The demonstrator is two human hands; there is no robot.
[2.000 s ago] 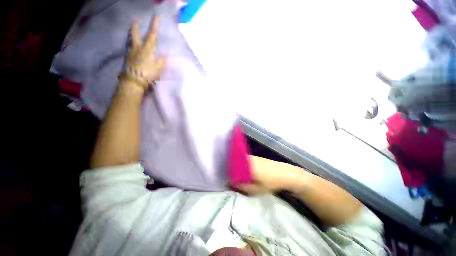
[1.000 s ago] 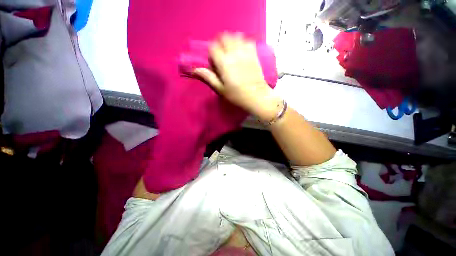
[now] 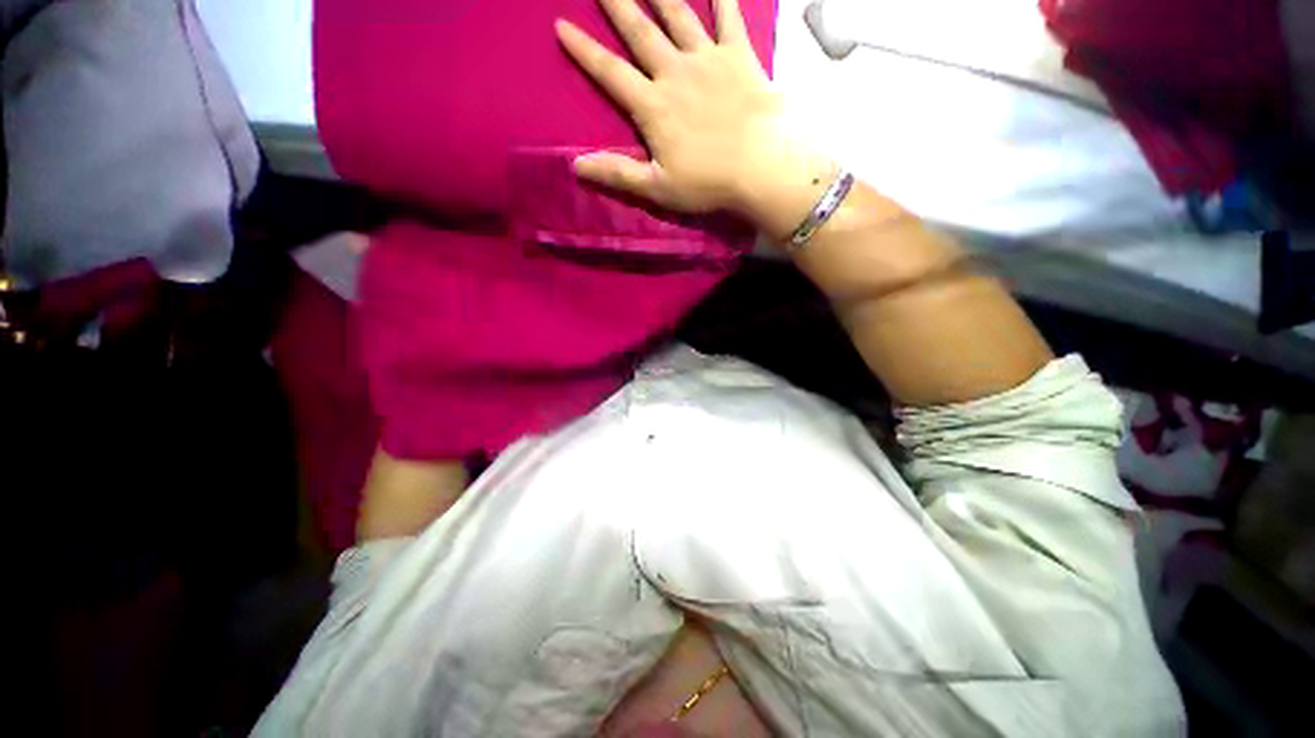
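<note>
A large magenta garment panel [image 3: 433,101] lies on the white table at the upper middle and hangs over the front edge to my lap. A small folded magenta piece [image 3: 555,202] lies on it near the table edge. My right hand [image 3: 692,123] rests flat on the panel with fingers spread, its thumb on the small piece. My left hand is hidden under the hanging part of the panel; only the forearm shows at the lower left.
A pale grey-lilac bundle [image 3: 108,159] hangs at the left. A deep red-magenta pile [image 3: 1183,87] is at the upper right, with blue scissor handles [image 3: 1223,209] beside it. A dark angular object [image 3: 1288,281] is at the far right. The grey table edge [image 3: 1110,289] runs below.
The lilac cloth side was up before; the magenta side now shows on the table. Since a second ago, my right hand has opened flat and the small piece lies smoother under its thumb.
</note>
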